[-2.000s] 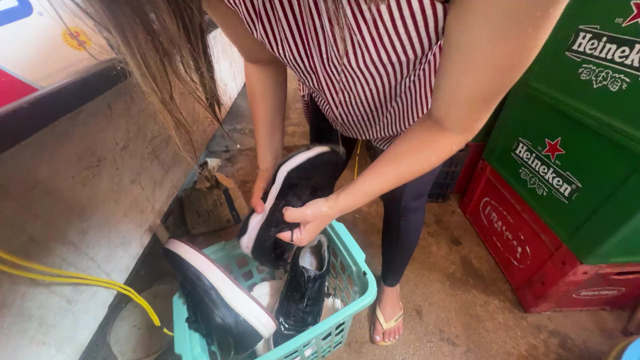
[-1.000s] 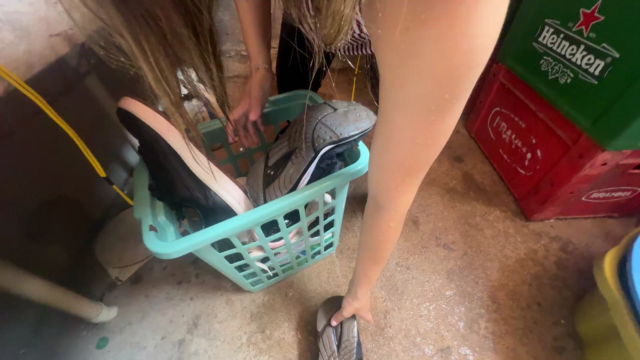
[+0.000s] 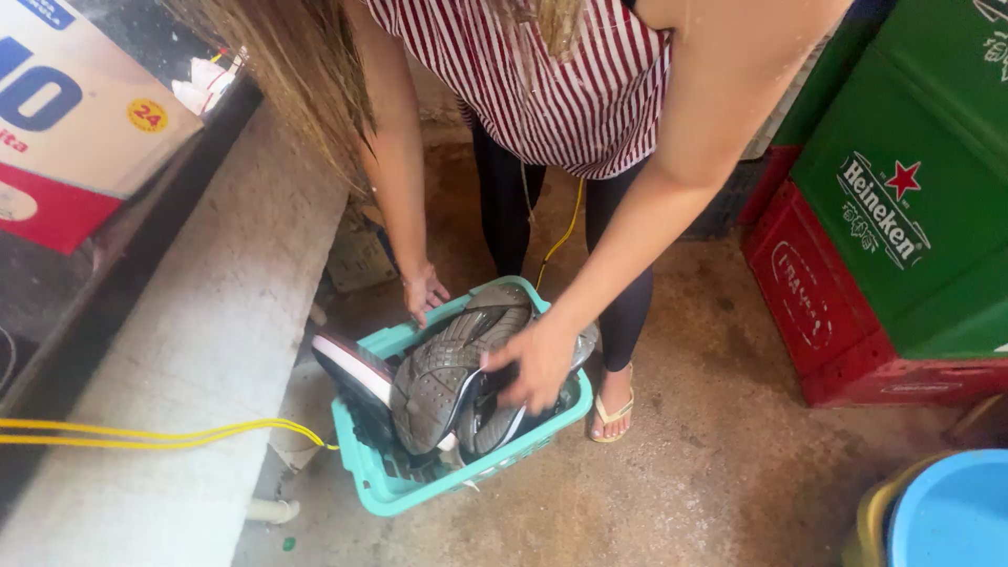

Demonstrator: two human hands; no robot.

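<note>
A turquoise plastic basket (image 3: 366, 488) stands on the floor, filled with several shoes. Grey-soled sneakers (image 3: 441, 358) lie sole up in its middle, and a dark shoe with a white midsole edge (image 3: 354, 374) leans at the left side. My left hand (image 3: 417, 295) is at the basket's back left rim, fingers spread and nothing held. Over the shoes at the right is my right hand (image 3: 539, 362), slightly blurred, with its fingers apart. Whether it touches the shoes cannot be told. Shoes deeper in the basket are mostly hidden.
At the right, a green crate (image 3: 937, 299) is stacked on a red crate (image 3: 819, 315). A blue-lidded container (image 3: 957, 512) stands at the lower right. A pale slab (image 3: 205, 315) runs along the left, crossed by a yellow cord (image 3: 157, 437). A white pipe end (image 3: 272, 511) lies below.
My right hand has come up from the floor, where it held a grey-soled shoe one second ago, to the basket. More grey soles now show in the basket. The view has shifted.
</note>
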